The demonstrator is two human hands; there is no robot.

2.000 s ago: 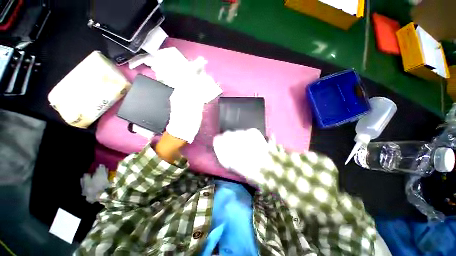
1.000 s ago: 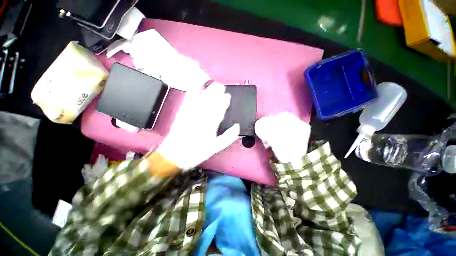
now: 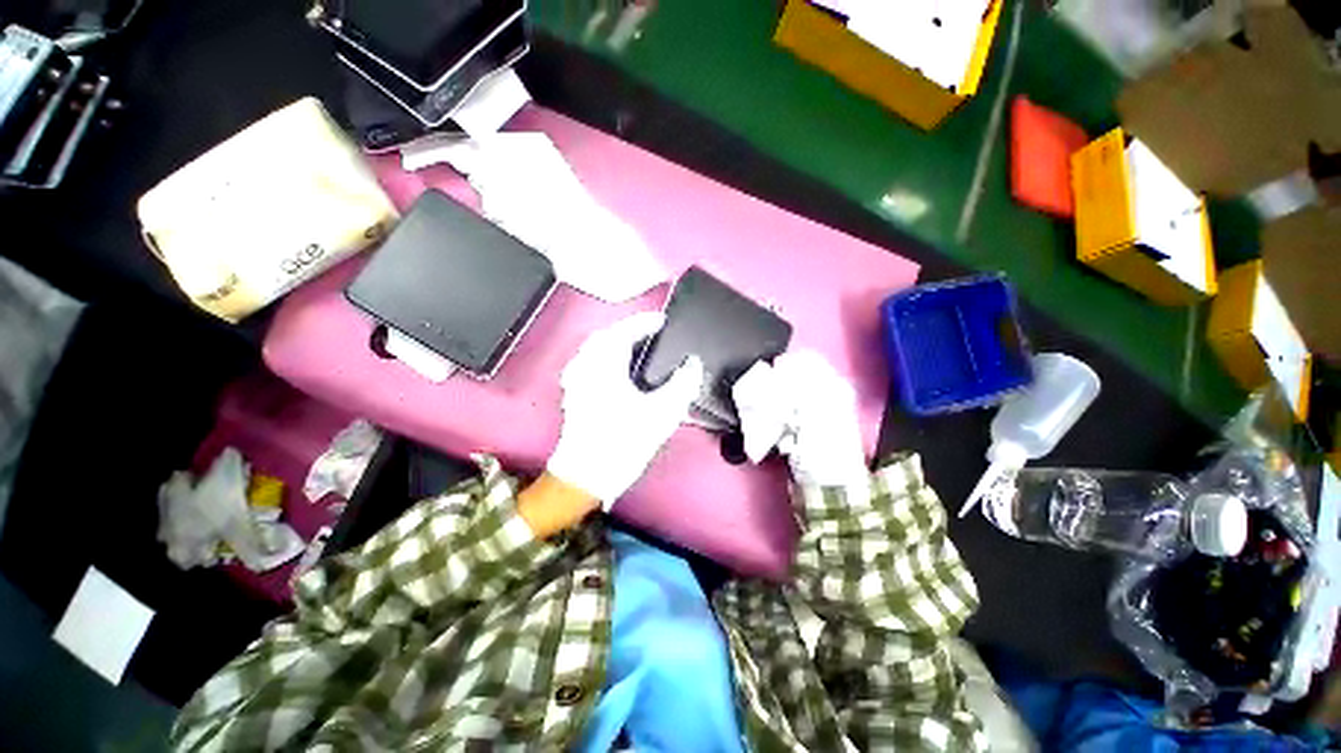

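A square black device [image 3: 713,336] lies tilted near the middle of the pink foam pad [image 3: 824,250]. My gloved left hand [image 3: 625,405] holds its left side, with the thumb on its face. My gloved right hand [image 3: 802,412] is at its lower right corner with a crumpled white wipe [image 3: 768,400], which merges with the glove. A second square black device [image 3: 453,280] lies at the pad's left, with a white tab [image 3: 418,355] beside its lower edge. A white cloth [image 3: 566,221] lies flat between the devices and the pad's top edge.
Stacked devices [image 3: 427,44] stand upper left, above a cream wipes pack [image 3: 268,209]. A blue bin [image 3: 956,346], squeeze bottle [image 3: 1041,408] and clear bottle [image 3: 1125,508] are at right. Yellow cartons [image 3: 1140,221] and a red case [image 3: 1047,158] stand on the green surface. A pink bin [image 3: 265,427] holds crumpled waste.
My left hand has moved from over the device's face to grip its left side. The device is now turned. My right hand has come in against its lower right corner. The view has shifted and turned.
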